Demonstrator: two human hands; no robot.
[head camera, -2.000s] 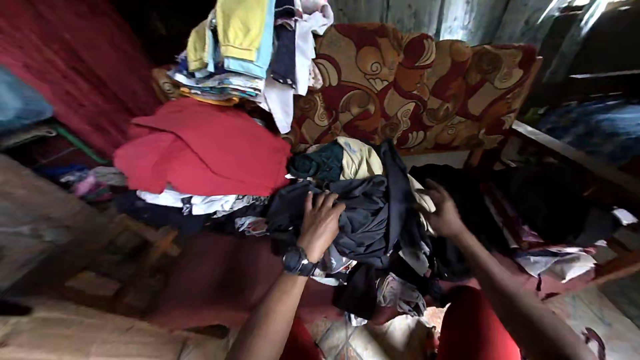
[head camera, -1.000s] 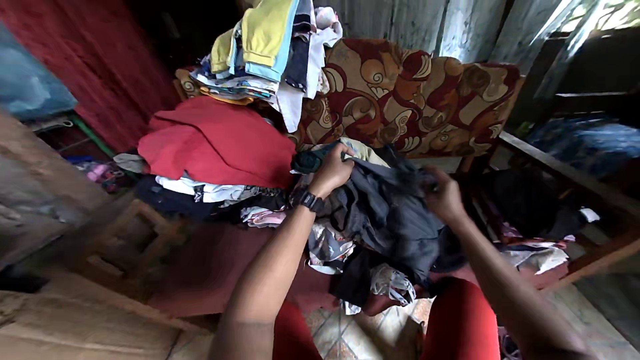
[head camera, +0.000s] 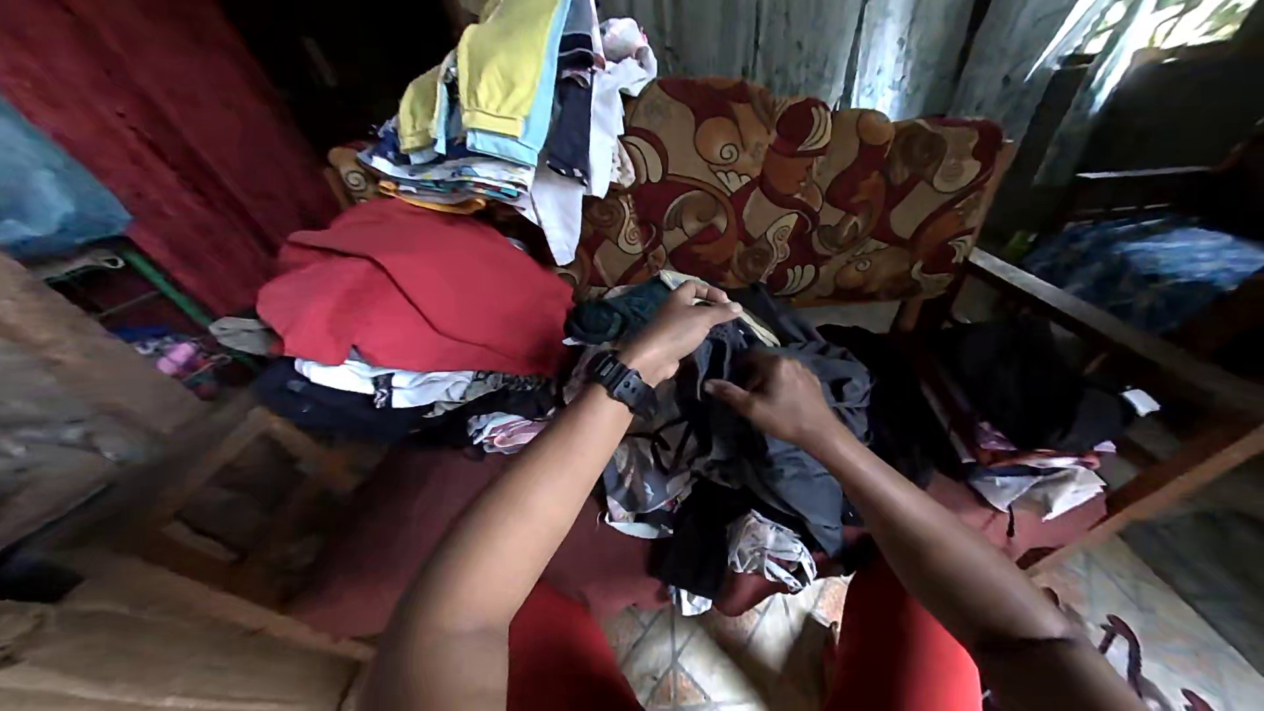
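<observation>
A dark grey garment (head camera: 805, 474) lies bunched on the pile in the middle of the sofa seat. My left hand (head camera: 681, 331), with a black watch on its wrist, pinches the garment's upper edge. Just right of it and lower, my right hand (head camera: 780, 395) grips the same dark cloth with curled fingers. Behind my left hand lie a dark green cloth (head camera: 617, 314) and part of a cream cloth. Below the hands, a grey patterned garment (head camera: 642, 479) and a white-and-grey cloth (head camera: 770, 548) hang toward the seat's front edge.
A red cloth (head camera: 425, 286) covers a heap at the left; behind it rises a stack with yellow shorts (head camera: 509, 74). The patterned sofa backrest (head camera: 790, 197) stands behind. Black clothes (head camera: 1037, 380) lie at the right near the wooden armrest (head camera: 1116, 326). A cardboard box (head camera: 168, 642) is at lower left.
The dark garment was spread between my hands a second ago; now my right hand has moved left, close to my left hand, and the cloth is bunched between them.
</observation>
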